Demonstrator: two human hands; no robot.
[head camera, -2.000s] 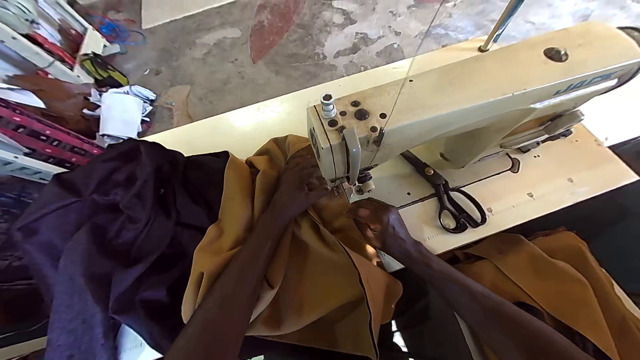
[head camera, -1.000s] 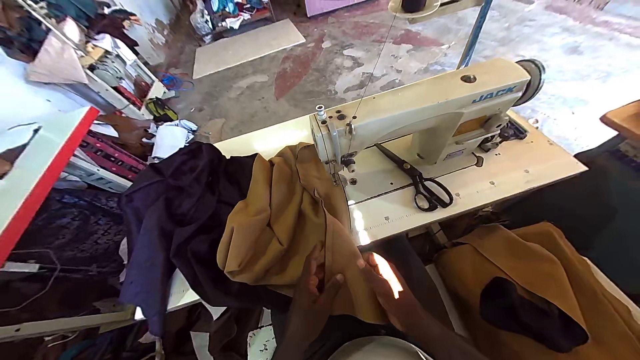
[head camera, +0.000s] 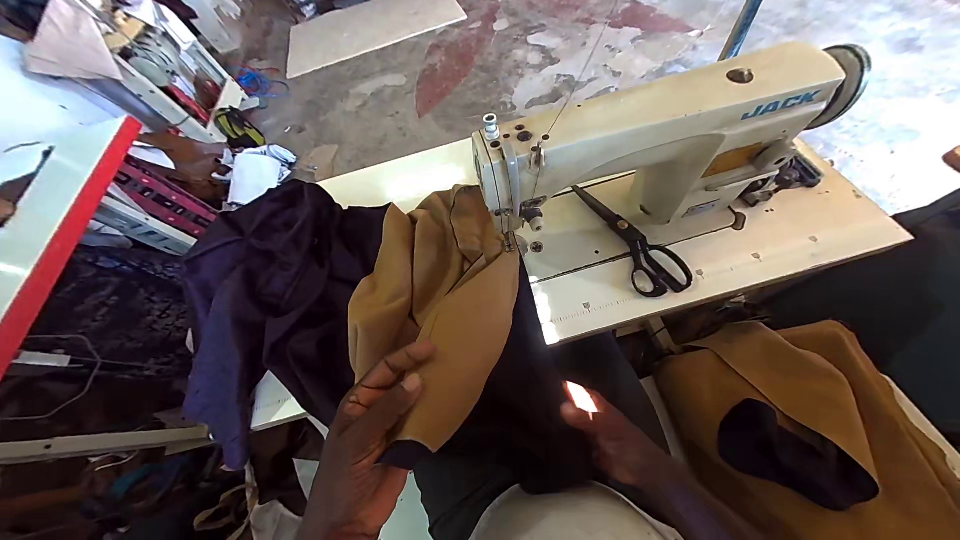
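Tan fabric joined or laid with dark navy fabric runs from under the needle of a cream sewing machine down toward my lap. My left hand pinches the tan piece near its lower end, where a bit of navy shows beneath. Beside the dark cloth on the right is my right hand, with a bright patch of light on it; its fingertips are partly lost against the cloth, and I cannot tell if they grip it. Black-handled scissors lie on the machine bed.
More tan fabric with a navy piece is heaped at the lower right. A white table with a red edge juts in at the left. Behind the sewing table, a flat board lies on the worn floor. A blue pole rises behind the machine.
Both hands have come away from the needle area toward my lap. Since one second ago they have moved farther apart. The view has shifted. The scissors stay on the machine bed.
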